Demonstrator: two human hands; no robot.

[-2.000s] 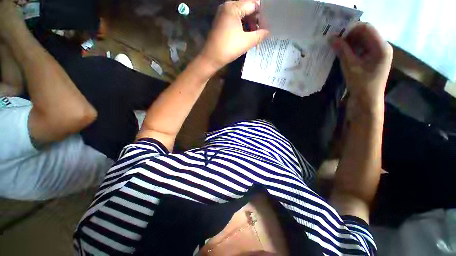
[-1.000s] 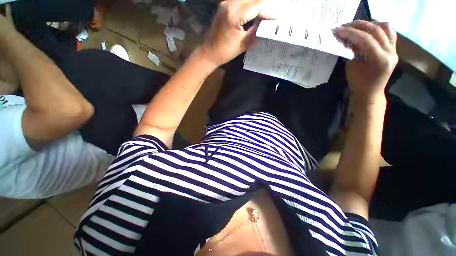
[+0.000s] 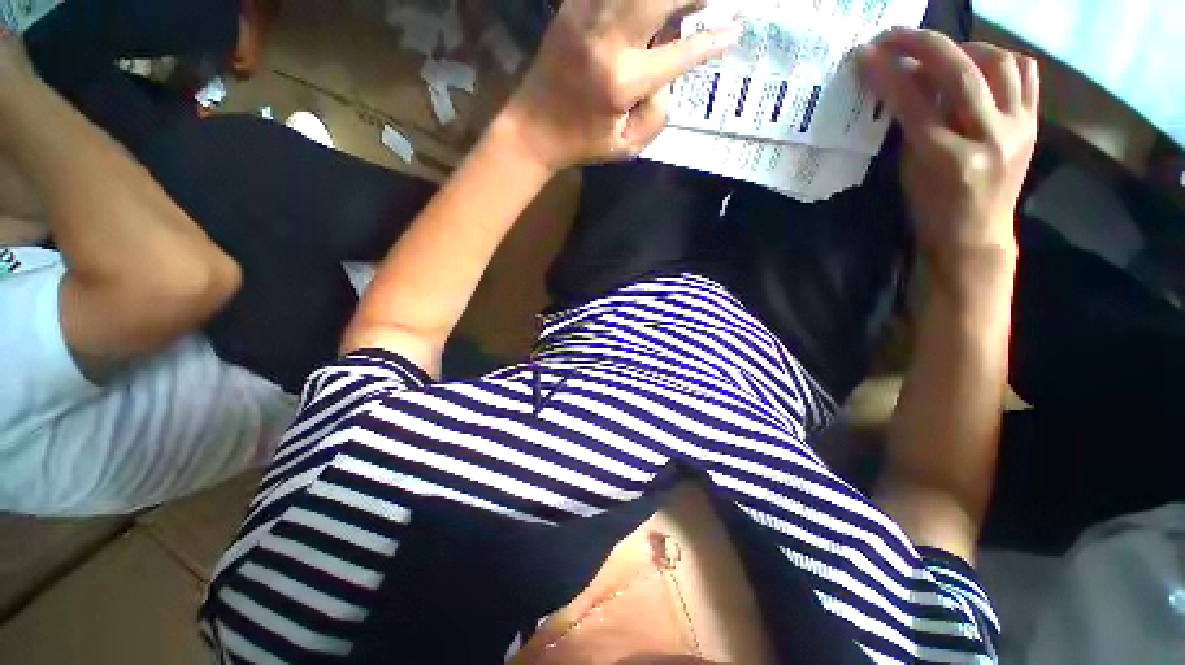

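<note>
A white printed leaflet lies over the lap at the top of the view, with a row of several short dark bars across it. The edge of another printed sheet shows just below it. My left hand is at the leaflet's left side, a finger extended onto the paper. My right hand is at its right edge, fingers bent over the paper. Whether either hand pinches the sheet is hard to tell. The leaflet's far edge is cut off by the frame.
A white table is at the upper right. A seated person's arm and pale top are at the left. Paper scraps litter the tiled floor. Grey material lies at the lower right.
The upper sheet was raised and curled between both hands; now it lies flatter, its dark bars facing up and lower in view. My left finger has extended onto it.
</note>
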